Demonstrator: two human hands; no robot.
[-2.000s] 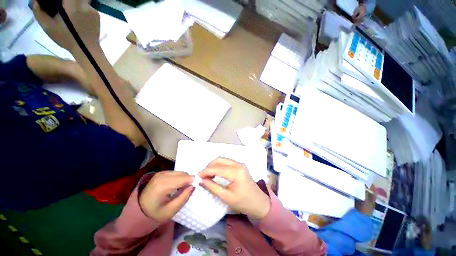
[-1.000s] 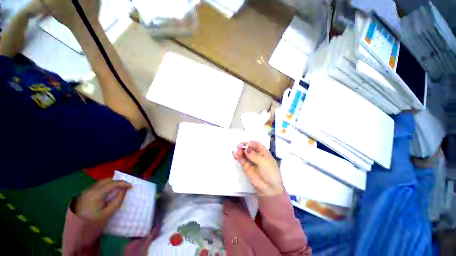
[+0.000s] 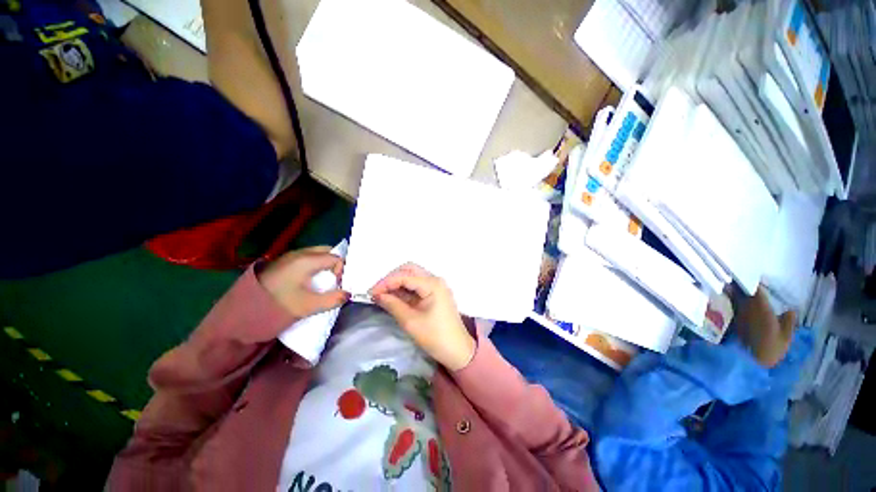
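Observation:
A white tablet unit point(image 3: 451, 231) lies plain side up in front of me, its near edge over my lap. My left hand point(image 3: 309, 282) is at its near left corner and holds the sticker sheet point(image 3: 312, 334), which is bent and hangs below the hand. My right hand point(image 3: 420, 306) lies over the near edge, its thumb and fingertips pinched together at the edge close to my left hand. Whether a sticker is between the right fingertips is too small to tell.
Another white unit point(image 3: 405, 82) lies beyond on the bench point(image 3: 331, 144). A crumpled white scrap point(image 3: 526, 169) is beside my unit. Stacked units point(image 3: 706, 178) stand at the right. A person in dark blue point(image 3: 144, 163) is on the left, and blue sleeves point(image 3: 696, 413) are at the lower right.
My left hand has brought the sheet from the lower left up to the unit's near left corner. My right hand has moved from the unit's right part to its near edge. The view has shifted.

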